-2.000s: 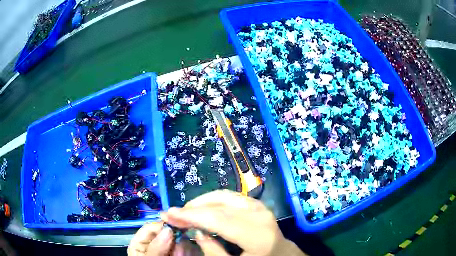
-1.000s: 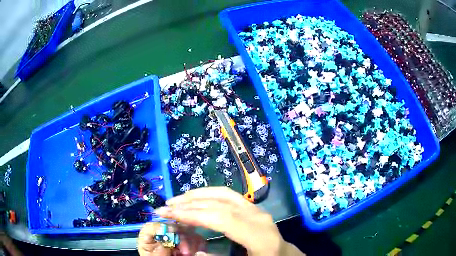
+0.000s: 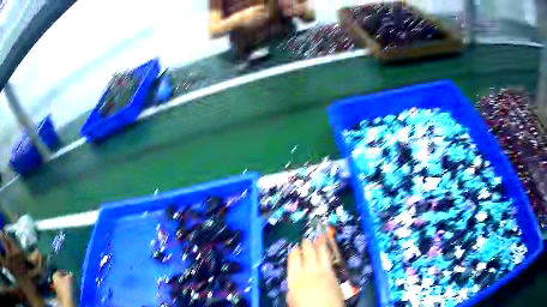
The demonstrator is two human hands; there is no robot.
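Observation:
My right hand reaches up from the bottom edge over the small parts between the two blue bins. It is blurred; its fingers point away from me, with their tips at the near side of the mixed parts pile. Whether it holds anything cannot be told. The orange and black utility knife lies along the hand's right side, partly covered. Small whitish links lie left of the hand. My left hand is out of the picture.
The left blue bin holds dark wired pieces. The large right blue bin holds turquoise, white and black housings, with reddish trays beyond. Across the green surface are a brown box, another person's hands and blue bins. Another person's hand shows lower left.
The view has tilted up and left, so the bins appear lower and further right. My right hand has left the piece near my body and reached forward; my left hand has gone from view.

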